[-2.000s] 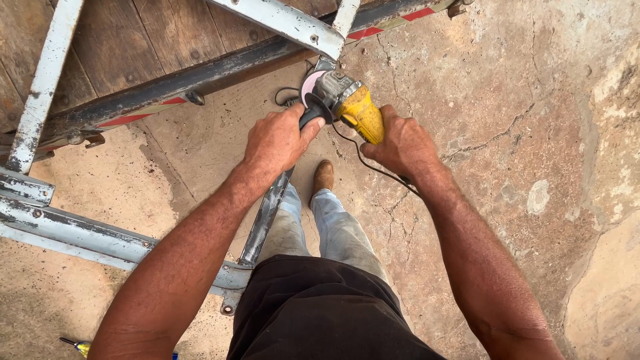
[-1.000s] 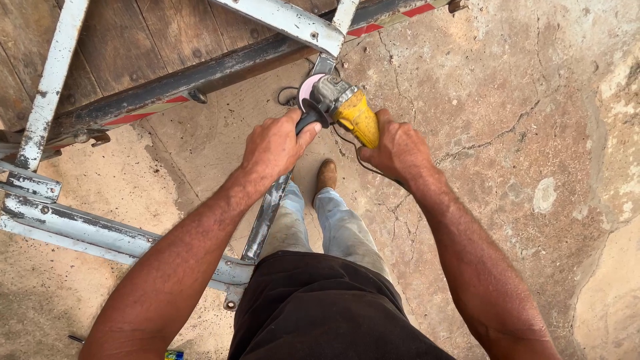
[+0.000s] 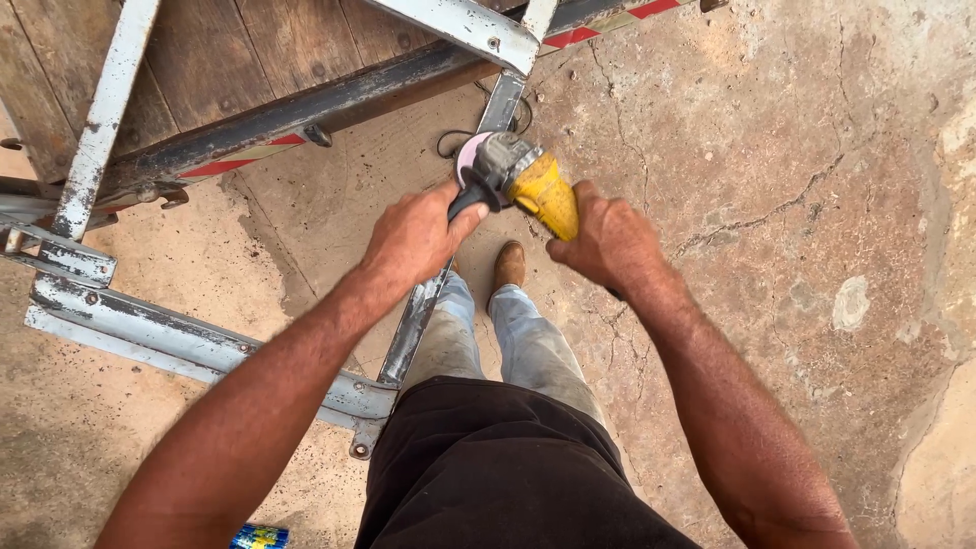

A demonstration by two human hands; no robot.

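Note:
A yellow angle grinder [image 3: 545, 194] with a grey metal head and a pinkish disc [image 3: 467, 155] is held between both hands. My left hand [image 3: 415, 232] grips its black side handle [image 3: 467, 197]. Around the rear of the yellow body is my right hand [image 3: 614, 236]. The disc lies over a narrow painted metal bar [image 3: 418, 324] of a worn grey-white metal frame [image 3: 164, 328]; whether the two touch I cannot tell. The bar runs down beside my left leg, partly hidden behind my left hand.
At the upper left is a wooden-plank bed [image 3: 221, 65] with a dark metal edge rail [image 3: 366, 88] bearing red and pale striped tape. A hook [image 3: 316, 136] juts from the rail. A thin cable [image 3: 450, 143] loops behind the bar. Below lies cracked concrete [image 3: 762, 229]. A blue-and-yellow object [image 3: 259, 536] shows at the bottom.

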